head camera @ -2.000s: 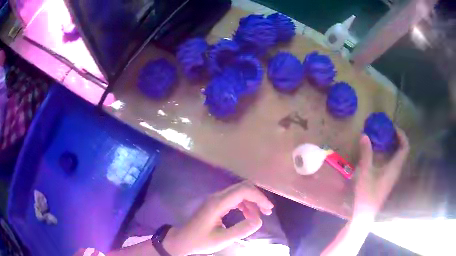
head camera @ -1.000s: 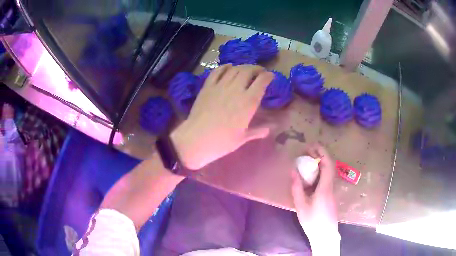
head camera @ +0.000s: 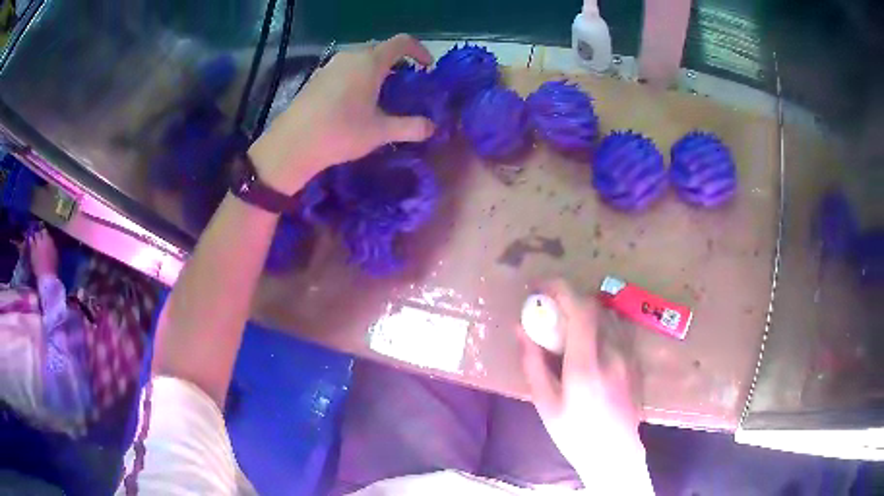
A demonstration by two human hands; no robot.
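Several deep blue spiky hair pieces (head camera: 628, 170) stand on the brown bench. My left hand (head camera: 334, 121) reaches over the bench at the back left, with thumb and fingers around a blue hair piece (head camera: 405, 94). Below it lies a hair piece with its hollow side showing (head camera: 388, 194). My right hand (head camera: 582, 363), slightly blurred, holds a small white glue bottle (head camera: 543, 323) near the bench's front edge. A red packet (head camera: 647, 308) with white print lies to the right of my right hand.
A white spare bottle (head camera: 590, 39) stands at the back by a pale post (head camera: 666, 39). A glass cabinet (head camera: 116, 126) is at the left. A blue tray (head camera: 291, 397) is below the bench edge. A person in checked cloth (head camera: 111, 325) is at the far left.
My left hand has moved farther back on the bench and now closes around a hair piece. My right hand still holds the glue bottle. The camera view has shifted.
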